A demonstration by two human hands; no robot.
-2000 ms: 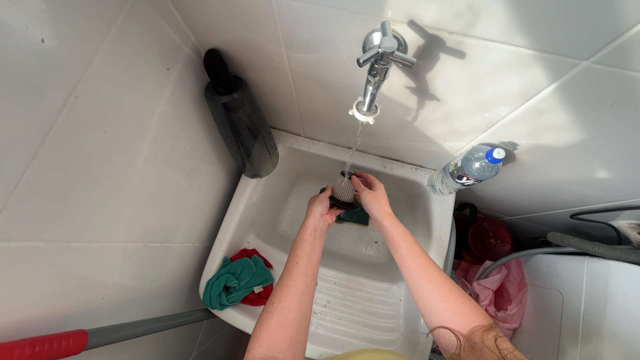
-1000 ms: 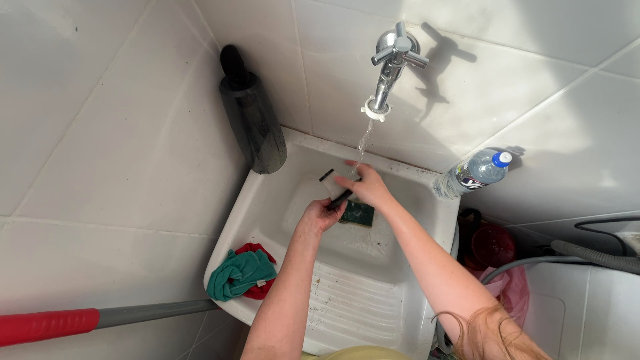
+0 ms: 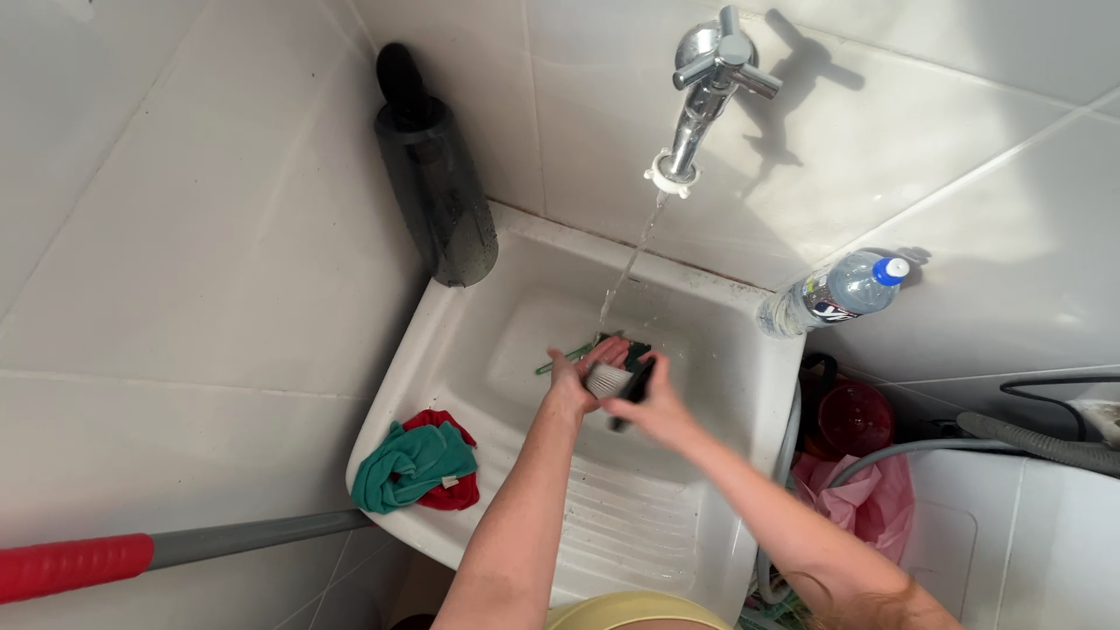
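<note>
Over the basin of a white laundry sink [image 3: 402, 385], a pleated filter with a black rim [image 3: 607, 380] is between my two hands. My right hand [image 3: 654, 404] grips its black rim. My left hand [image 3: 584, 372] is spread, palm up, against the pleated part; blur hides whether it grips. Water runs from a chrome tap [image 3: 704, 105] and falls just beyond my hands. Behind them on the basin floor lie a dark green scouring pad [image 3: 637, 353] and a thin green stick-like thing [image 3: 560, 360].
A dark translucent container [image 3: 442, 192] stands on the sink's back left corner, a plastic bottle with a blue cap [image 3: 836, 293] on the back right. Teal cloth [image 3: 411, 468] and red cloth [image 3: 455, 496] lie on the left rim. A red-gripped pole [image 3: 254, 538] reaches in from the left.
My hands have turned the filter so its pleated part faces left, and it is out of the water stream it was under two seconds ago. The green stick-like thing has come into sight.
</note>
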